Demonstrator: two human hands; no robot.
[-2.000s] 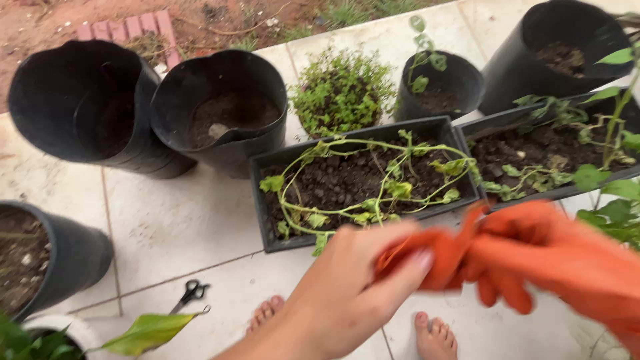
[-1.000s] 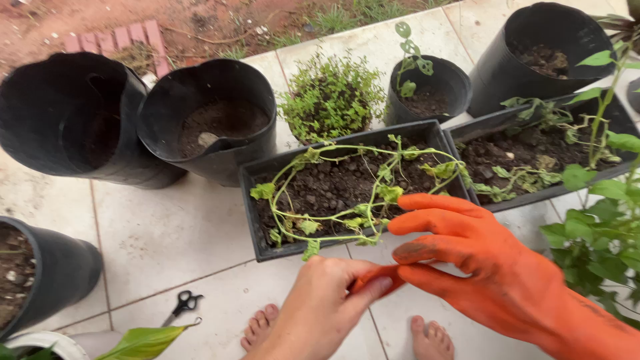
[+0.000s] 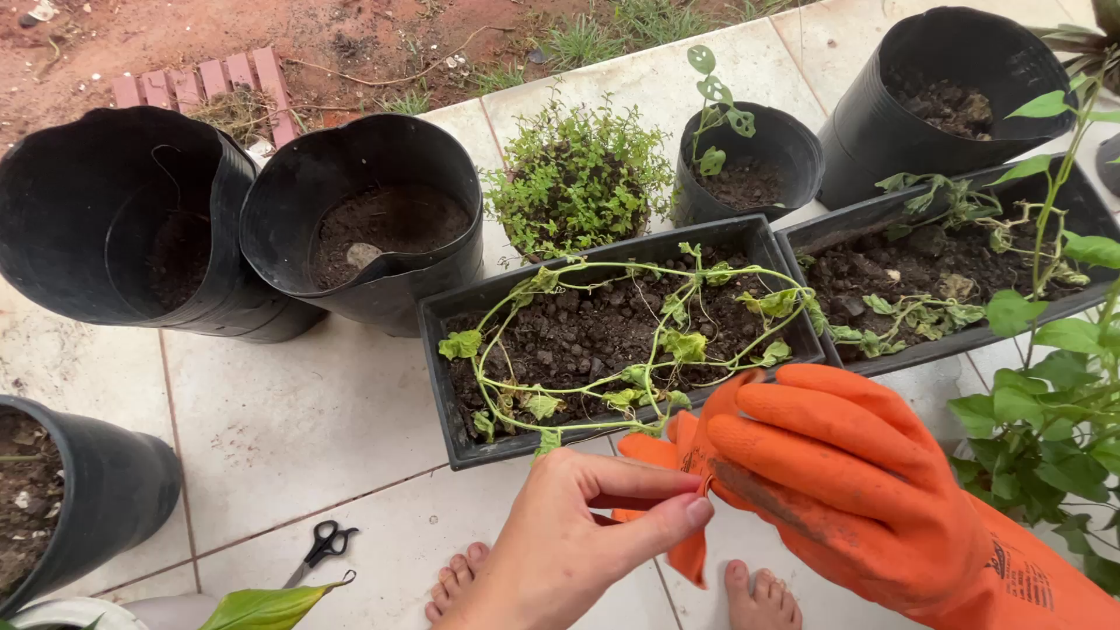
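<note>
My left hand [image 3: 573, 534], bare, pinches the edge of a loose orange rubber glove [image 3: 687, 446] between thumb and forefinger. On my right hand [image 3: 840, 481] is a soil-stained orange rubber glove, its fingers curled over the loose one; its thumb side is partly hidden. Just beyond both hands lies a black rectangular planter [image 3: 448, 411] of dark soil, with a wilting green vine [image 3: 577, 389] looped over it. Touching its right end, a second rectangular planter [image 3: 945, 350] holds soil and drooping plants.
Black pots [image 3: 385, 289] with soil stand along the tiled floor, beside a bushy green plant [image 3: 582, 175]. Black-handled scissors [image 3: 325, 542] lie on the tiles at lower left. Bare feet [image 3: 761, 599] show below my hands. A leafy plant [image 3: 1041, 411] rises at right.
My gloved right hand was spread with fingers apart one second ago; now its fingers are curled together around the loose glove, and more of that glove shows between my hands.
</note>
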